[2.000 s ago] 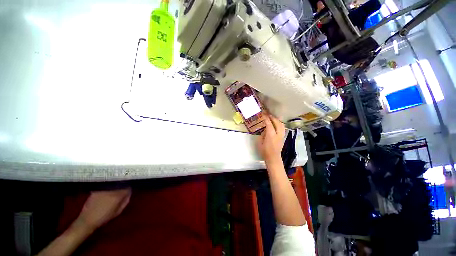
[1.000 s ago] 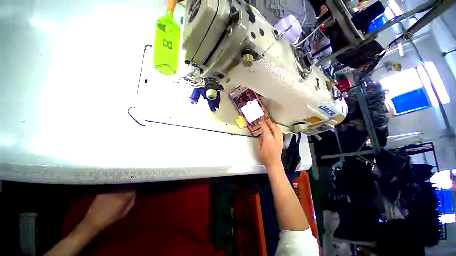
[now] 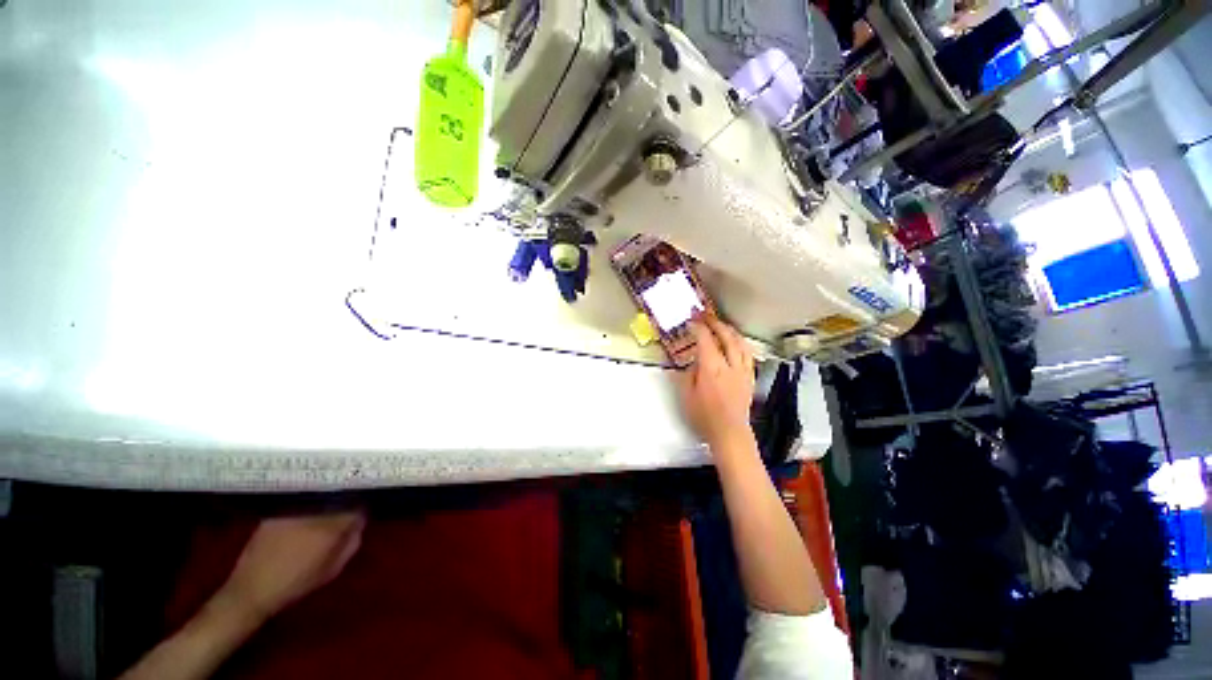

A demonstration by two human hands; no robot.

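Note:
A smartphone (image 3: 669, 300) with a lit screen, white in the middle, lies on the white table under the arm of the sewing machine (image 3: 744, 199). My right hand (image 3: 719, 376) is at the phone's near end, with its fingertips on the lower screen; it does not clearly grip the phone. My left hand (image 3: 303, 551) is low on the left, below the table edge over the dark red cloth. Its fingers are curled and partly in shadow, so whether it holds anything is hidden. Small navy scraps (image 3: 569, 272) lie beside the needle area.
A yellow-green tag (image 3: 449, 130) hangs at the machine head. The white table edge (image 3: 359, 465) runs across the front. An orange crate (image 3: 808, 511) is below on the right. Dark cloth piles (image 3: 950, 531) and a metal rack stand farther right.
My right fingertips have shifted slightly on the phone. The whole view has moved a little. The phone and my left hand keep about the same places.

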